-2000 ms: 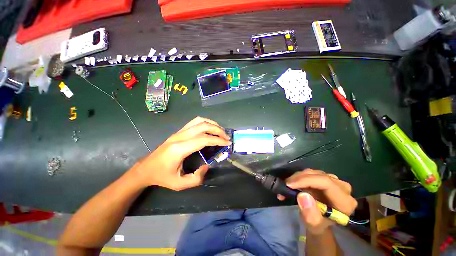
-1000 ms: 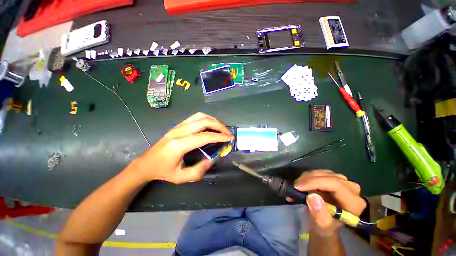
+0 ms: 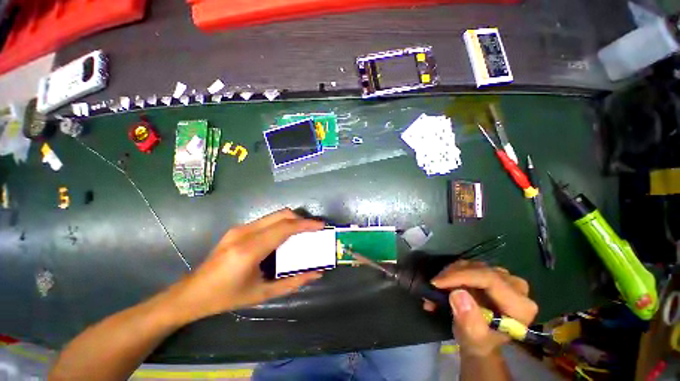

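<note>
My left hand (image 3: 242, 260) grips a flip phone's screen half around a white display panel (image 3: 306, 253), with thumb and fingers on its lower and upper edges. The green circuit board (image 3: 367, 246) lies right of the panel, joined to it at a small yellowish flex. My right hand (image 3: 485, 298) holds the soldering iron (image 3: 425, 289) by its black and yellow handle. The iron's thin metal tip points left and lies at or just above the joint between panel and board. Contact cannot be told.
Behind are a spare display (image 3: 292, 143) on clear plastic, green boards (image 3: 192, 158), and white stickers (image 3: 434, 145). To the right lie a battery (image 3: 466, 201), a red-handled tool (image 3: 510, 161) and a green electric screwdriver (image 3: 616, 260). Solder wire (image 3: 153, 212) curves at left.
The panel now shows plain white and the green board is exposed beside it, where a white-blue panel was. The iron tip has come to the joint. The whole view has shifted.
</note>
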